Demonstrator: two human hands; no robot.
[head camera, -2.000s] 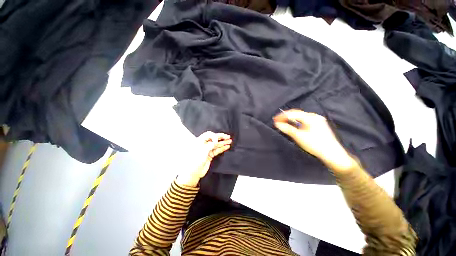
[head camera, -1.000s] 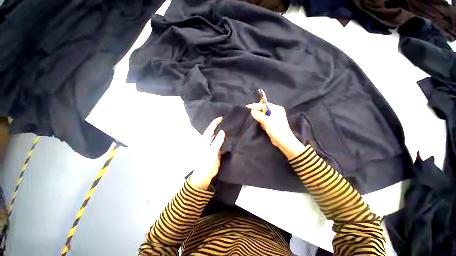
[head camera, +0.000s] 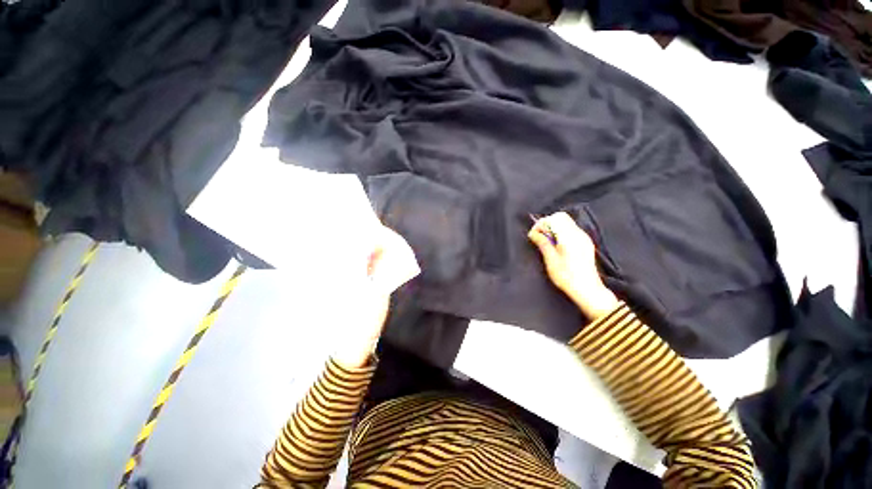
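Observation:
A large dark garment (head camera: 535, 143) lies spread and wrinkled on the white table (head camera: 306, 205). A straight seam or placket runs across its near part, between my hands. My right hand (head camera: 564, 248) rests over the garment right of that seam, fingers closed around small snips (head camera: 535, 222), of which only a thin tip and a dark blue bit show. My left hand (head camera: 387, 267) is at the garment's near left edge. It is overexposed against the white table, so I cannot tell whether its fingers hold the cloth.
A heap of black cloth (head camera: 124, 115) hangs over the table edge at left. Dark garments (head camera: 822, 382) lie at right, and brown and navy ones (head camera: 727, 24) at the far side. The floor at left has yellow-and-black tape (head camera: 182, 372).
My right hand has moved right and slightly nearer, away from my left hand. My left hand has moved a little left. The cloth between them lies flatter, with the seam showing.

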